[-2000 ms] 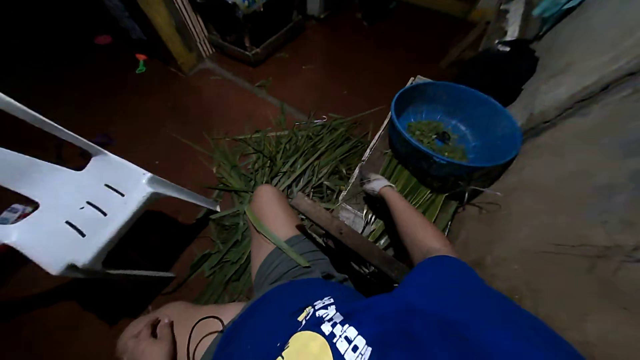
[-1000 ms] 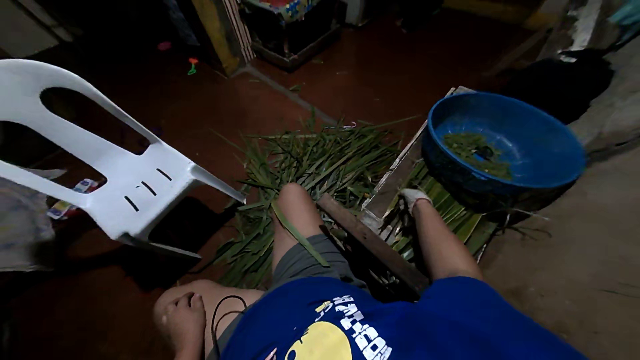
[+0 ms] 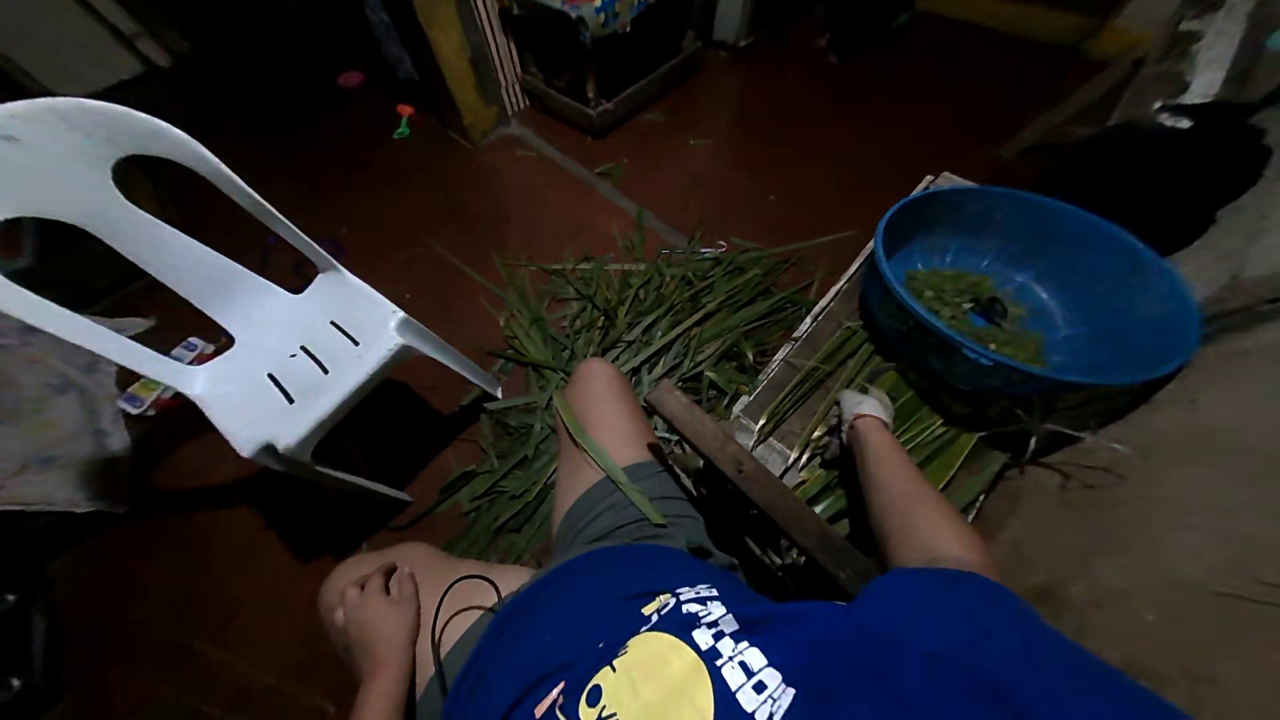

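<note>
My left hand [image 3: 380, 610] rests on my left knee with its fingers loosely curled; whether anything is in it does not show. On the right, my right hand [image 3: 862, 408], in a whitish glove, reaches down onto long green palm leaf strips [image 3: 930, 440] laid in a wooden frame or crate [image 3: 800, 340]. The dim light hides its fingers. Between my legs and the frame lies a heap of cut green leaf strips [image 3: 660, 320] on the floor. A single strip [image 3: 610, 460] lies across my right thigh. The blue plastic basin [image 3: 1120, 290] holds chopped green bits and a small dark object.
A white plastic chair [image 3: 270, 320] stands at the left. A wooden board [image 3: 760, 485] slants between my right leg and right arm. Thin dry twigs [image 3: 1070, 450] lie below the basin. A small toy [image 3: 403, 122] lies on the red floor, and a dark bundle [image 3: 1160, 170] sits at upper right.
The view has shifted. My left hand remains on my knee, and my gloved right hand stays on the leaf strips near the basin.
</note>
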